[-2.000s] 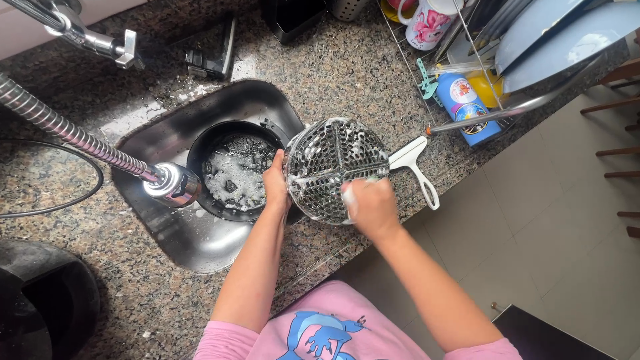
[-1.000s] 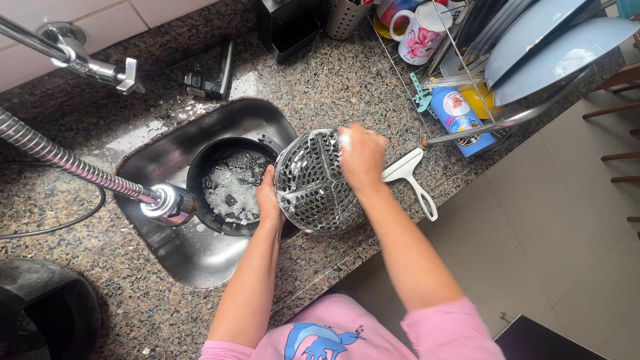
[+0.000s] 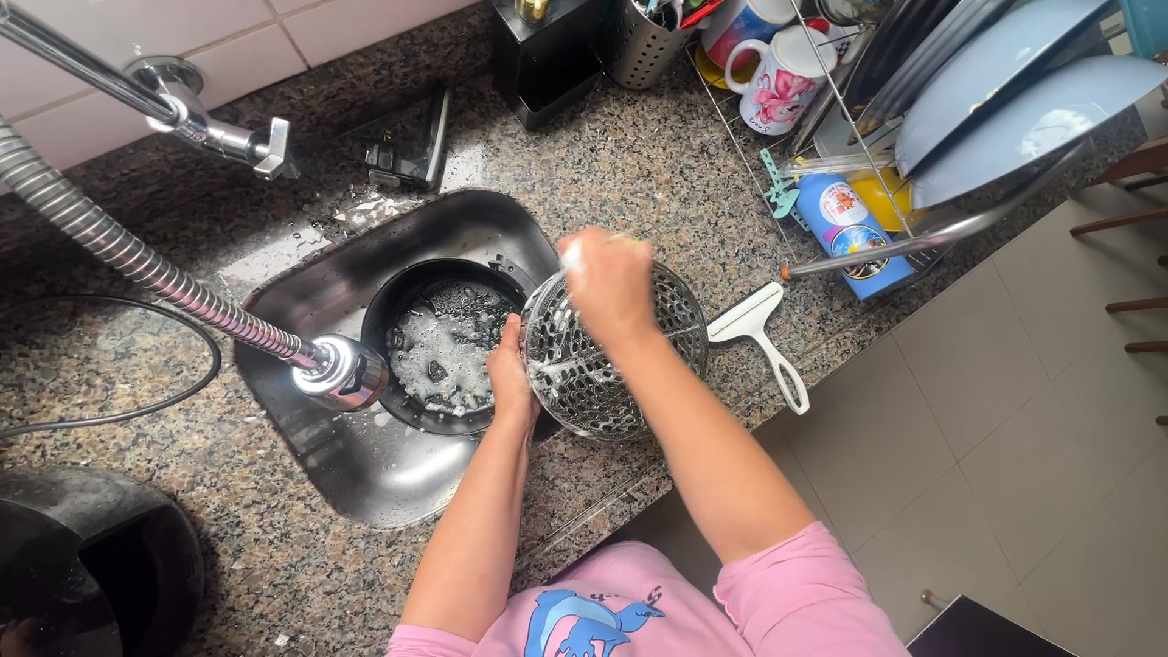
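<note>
A round perforated metal basket (image 3: pixel 584 401) with suds on it is held at the right edge of the steel sink (image 3: pixel 401 502). My left hand (image 3: pixel 513 370) grips its left rim. On the basket's upper part lies my right hand (image 3: pixel 610 283), blurred and curled around something soapy, with a bit of yellow at its edge; most of that item is hidden. Inside the sink, left of the basket, sits a round black pan (image 3: pixel 447 351) with foamy water. The faucet's spray head (image 3: pixel 342 374) hangs over the sink beside the pan.
A white squeegee (image 3: pixel 757 333) lies right of the basket. The wire dish rack (image 3: pixel 849 109) holds mugs and blue plates at upper right. A black holder (image 3: pixel 547 64) and perforated steel cutlery holder (image 3: pixel 639 46) stand behind. A black appliance (image 3: pixel 100 557) is at lower left.
My right hand has moved over the basket, from its lower right part to its upper part. The basket's tilt has shifted, while my left hand has kept hold of its left rim.
</note>
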